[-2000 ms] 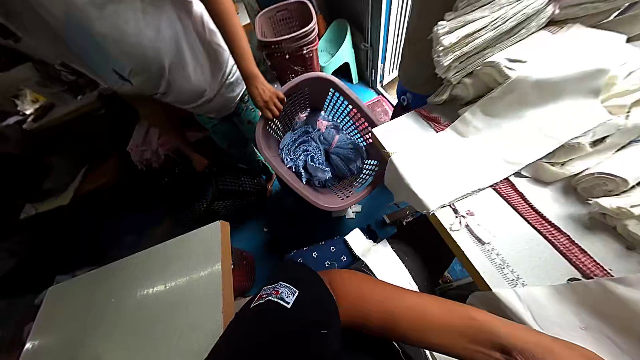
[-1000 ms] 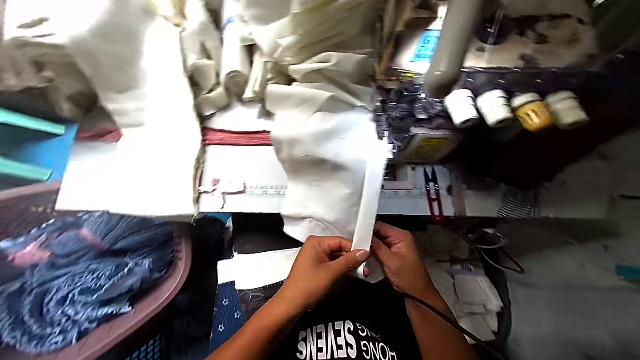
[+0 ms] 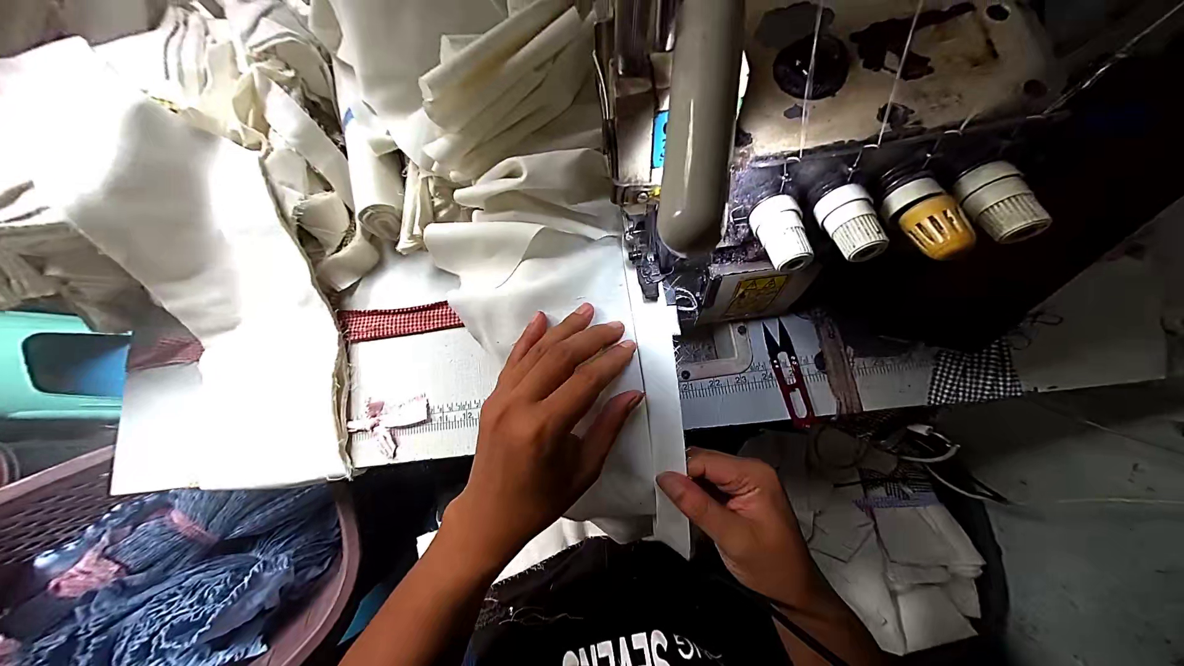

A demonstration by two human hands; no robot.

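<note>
A long white fabric strip [image 3: 661, 398] lies along the edge of a cream cloth [image 3: 536, 277], and both run up to the presser foot area of an overlock sewing machine [image 3: 698, 139]. My left hand [image 3: 560, 416] rests flat on the cloth with its fingers spread, just left of the strip. My right hand [image 3: 740, 513] pinches the strip's right edge between thumb and fingers, near the table's front edge. Right of the strip, red-handled thread snips [image 3: 789, 375] lie on the table. The needle itself is hidden behind the machine's arm.
Piles of cream cloth [image 3: 518, 83] fill the back left, and a white panel [image 3: 231, 370] overhangs the front edge. A pink basket [image 3: 347, 555] of blue garments stands at lower left. Thread tension knobs [image 3: 851, 222] project on the right. Fabric scraps [image 3: 916, 546] lie below the table.
The view has swung from the basket and a person beside it to the machine. My left hand has left the strip's lower end, where both hands were together, and now lies farther up on the cloth.
</note>
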